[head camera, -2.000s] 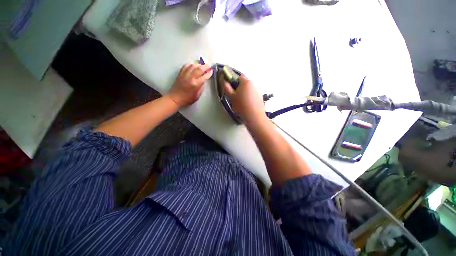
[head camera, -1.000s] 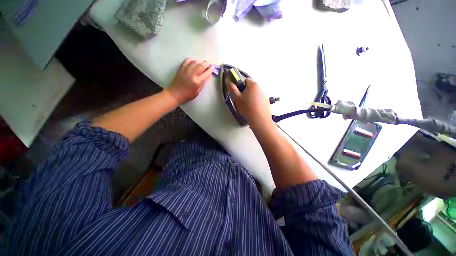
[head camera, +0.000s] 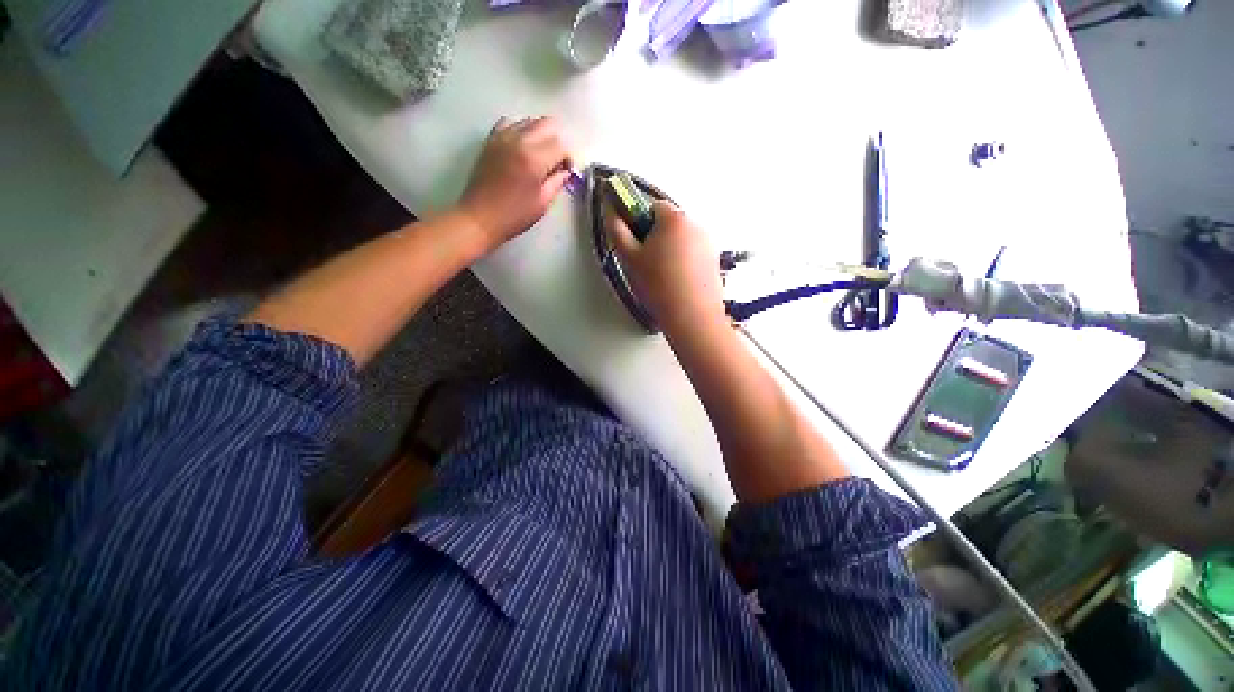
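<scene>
A dark steam iron (head camera: 619, 252) stands soleplate down on the white cloth-covered table near its front edge. My right hand (head camera: 671, 260) is closed around its handle. A small bit of lilac strip (head camera: 575, 184) shows between the iron's left edge and my left fingers; the rest is hidden under the iron and hand. My left hand (head camera: 517, 176) lies just left of the iron, its fingertips on the strip's end.
Black shears (head camera: 880, 230) and a metal iron rest (head camera: 962, 399) with two reddish bars lie right. A cloth-wrapped hose (head camera: 995, 295) and thin cord (head camera: 880, 469) run right. A grey block (head camera: 395, 46), lilac pieces (head camera: 677, 19) and a brownish block (head camera: 922, 19) lie at the back.
My left hand has moved slightly away from me, and the lilac bit beside the iron now shows at a steeper angle. My right hand stays on the iron, which has barely moved.
</scene>
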